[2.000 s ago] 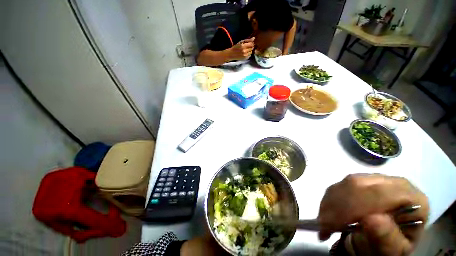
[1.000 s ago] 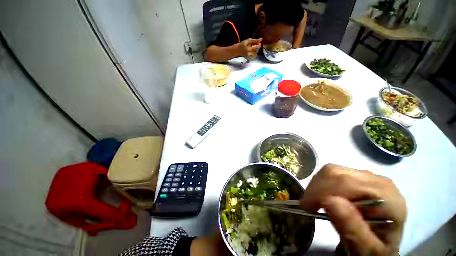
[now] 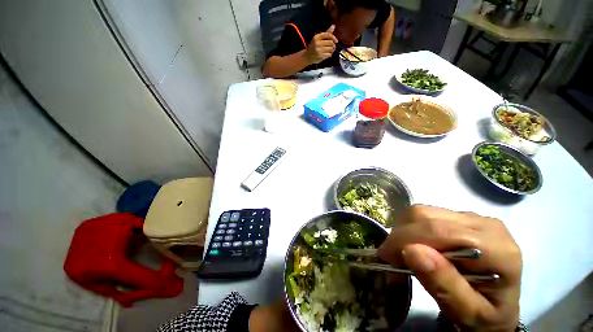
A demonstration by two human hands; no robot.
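My own steel rice bowl [image 3: 404, 305] is nearest me at the bottom centre, with white rice [image 3: 331, 288] and dark leafy greens in it. My left hand [image 3: 268, 319] is at the bowl's lower left side, mostly hidden by the bowl and cut off by the frame's edge. My right hand [image 3: 458, 259] holds a pair of metal chopsticks [image 3: 484, 277], their tips over the food in the bowl. The small steel side bowl [image 3: 398, 188] stands just beyond, with pale shreds and greens, partly hidden by my right hand.
A black calculator [image 3: 237, 243] and a remote control [image 3: 264, 170] lie left. Beyond are a tissue box [image 3: 333, 107], a red-lidded jar [image 3: 370, 123] and a sauce dish [image 3: 422, 118]. A steel greens bowl [image 3: 507, 170] stands right. A person [image 3: 325, 39] sits across. Stools [image 3: 179, 206] stand left.
My right hand and chopsticks have shifted slightly left over the bowl, and an orange-brown piece seen there earlier no longer shows. The person across has raised their head from their bowl.
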